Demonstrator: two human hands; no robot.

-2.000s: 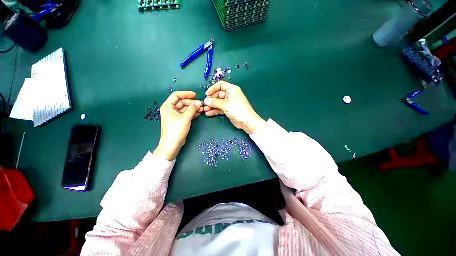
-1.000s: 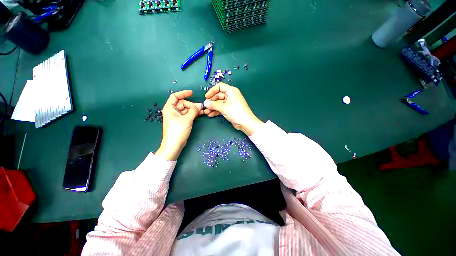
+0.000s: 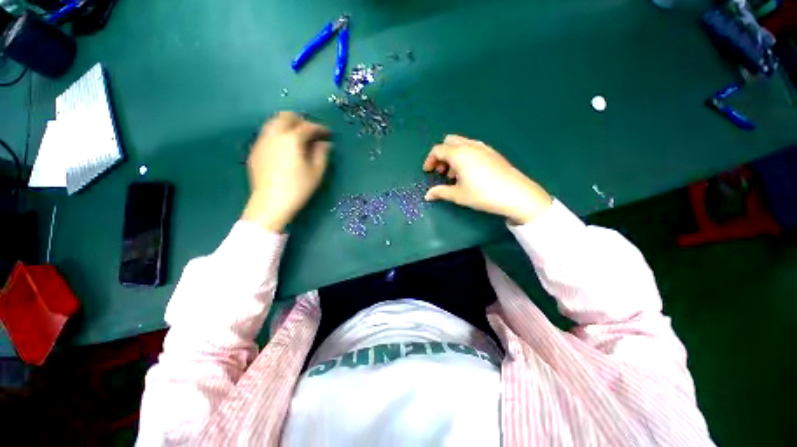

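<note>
A loose pile of tiny shiny purple-silver parts (image 3: 371,209) lies on the green mat nearest my body. My right hand (image 3: 479,177) is at the pile's right end, thumb and forefinger apart; whether it holds a tiny part cannot be told. My left hand (image 3: 288,166) is blurred, over the place of the dark parts at the left, and largely hides them; its fingertips are unclear. A pile of mixed dark and bright pieces (image 3: 367,115) lies beyond and between my hands. The blue-handled cutters (image 3: 326,48) lie open beyond that pile.
A black phone (image 3: 146,234), white paper pads (image 3: 92,131) and a red box (image 3: 37,307) are at left. A dark cup (image 3: 39,45) stands far left. A white round bit (image 3: 599,103) and another blue-handled tool (image 3: 731,108) lie right. The bench edge (image 3: 218,312) runs before my body.
My hands have parted from their fingertip-to-fingertip position, the left toward the dark parts, the right to the shiny pile. The view has shifted, so the circuit boards are out of the picture.
</note>
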